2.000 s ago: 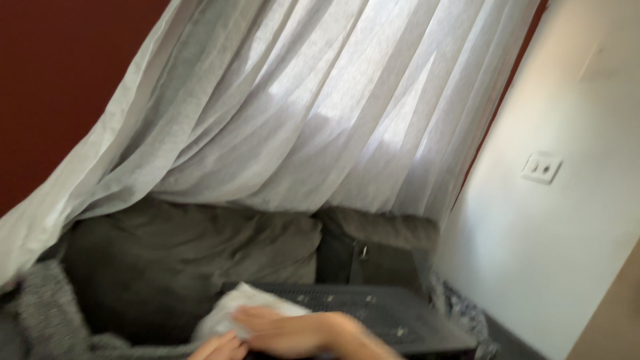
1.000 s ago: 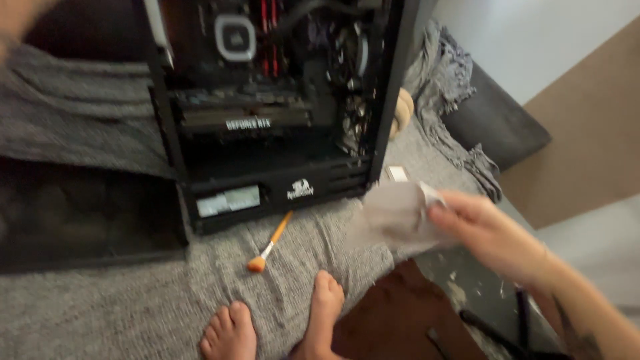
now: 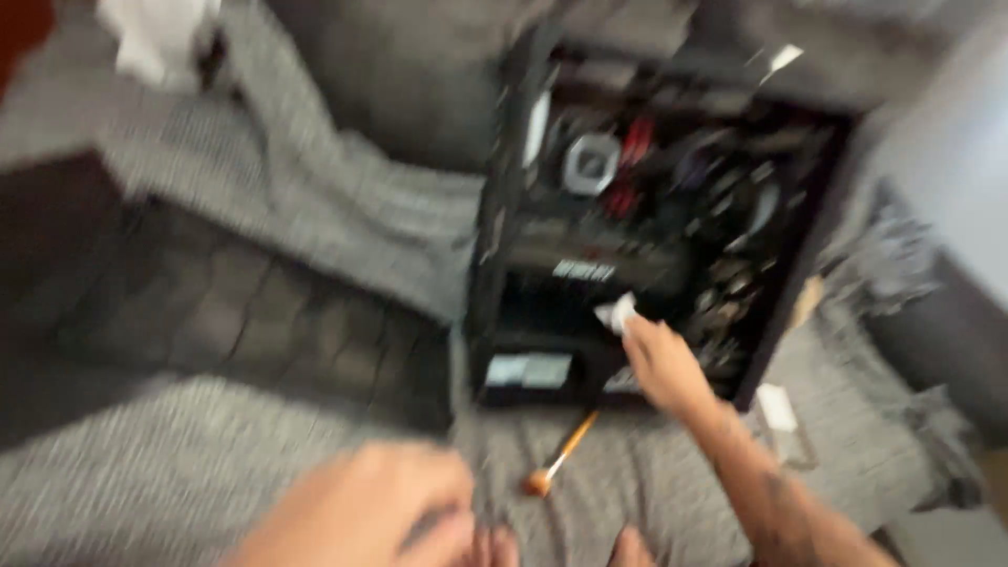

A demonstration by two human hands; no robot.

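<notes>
An open desktop computer case [image 3: 512,236] stands upright, its inner parts showing: a square pump block [image 3: 591,164], red memory modules and a graphics card [image 3: 583,270]. My right hand [image 3: 665,362] reaches into the lower part of the case, below the graphics card, with a crumpled white cloth or wipe [image 3: 618,313] pinched in its fingertips. My left hand [image 3: 386,504] is low in the view, in front of the case, blurred and with its fingers curled; whether it holds anything is hidden. A brush [image 3: 565,453] with an orange handle lies on the grey cover before the case.
A dark panel [image 3: 228,315] lies left of the case on the grey woven cover [image 3: 236,441]. White material [image 3: 157,39] is at the upper left. A small white object [image 3: 778,407] lies right of the case, near a fringed grey cloth [image 3: 890,244]. My feet show at the bottom edge.
My right hand has moved with the white cloth from in front of the case's right side into its lower interior. My left hand has come into view low down. The brush has stayed in place.
</notes>
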